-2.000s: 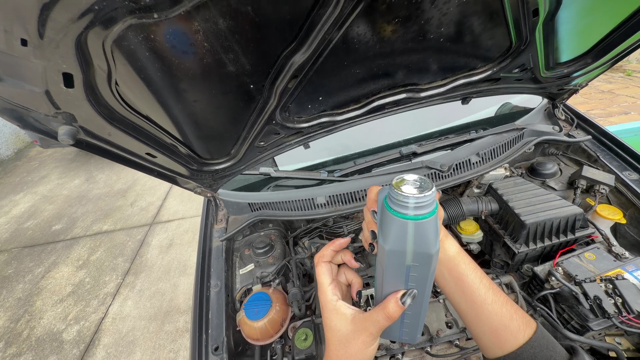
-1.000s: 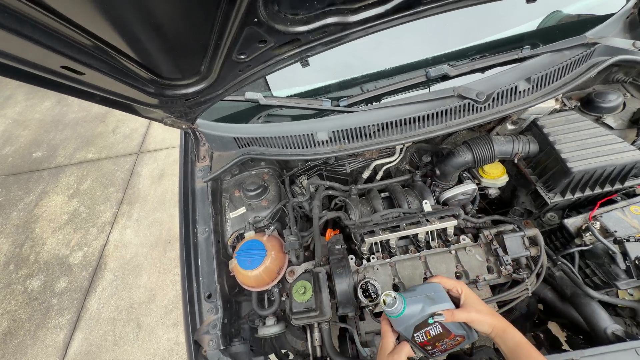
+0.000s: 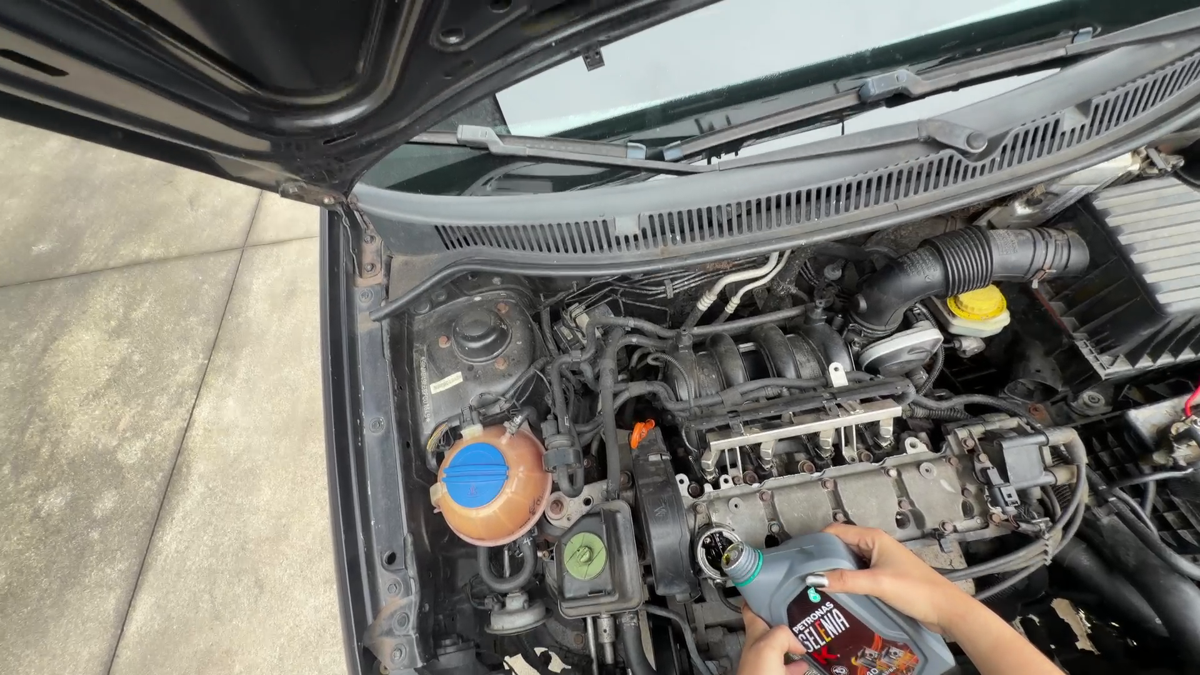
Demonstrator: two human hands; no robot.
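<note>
A grey Petronas Selenia motor oil bottle (image 3: 825, 600) is tilted to the left over the engine, its open neck at the round oil filler opening (image 3: 714, 551) of the engine. My right hand (image 3: 886, 577) grips the bottle's upper side near the base, thumb on its front. Low at the bottom edge, my left hand (image 3: 771, 647) holds the underside of the bottle below the neck and is partly cut off by the frame. Whether oil is flowing cannot be made out.
An orange-brown coolant tank with a blue cap (image 3: 476, 474) and a reservoir with a green cap (image 3: 584, 555) stand left of the filler. A yellow-capped reservoir (image 3: 977, 302), an air intake hose (image 3: 966, 262) and the air filter box (image 3: 1158, 248) lie right. The raised hood (image 3: 216, 84) overhangs the upper left.
The bottle was upright in front of my face-on view, and is now lowered and tilted at the filler opening. The view has moved closer to the engine.
</note>
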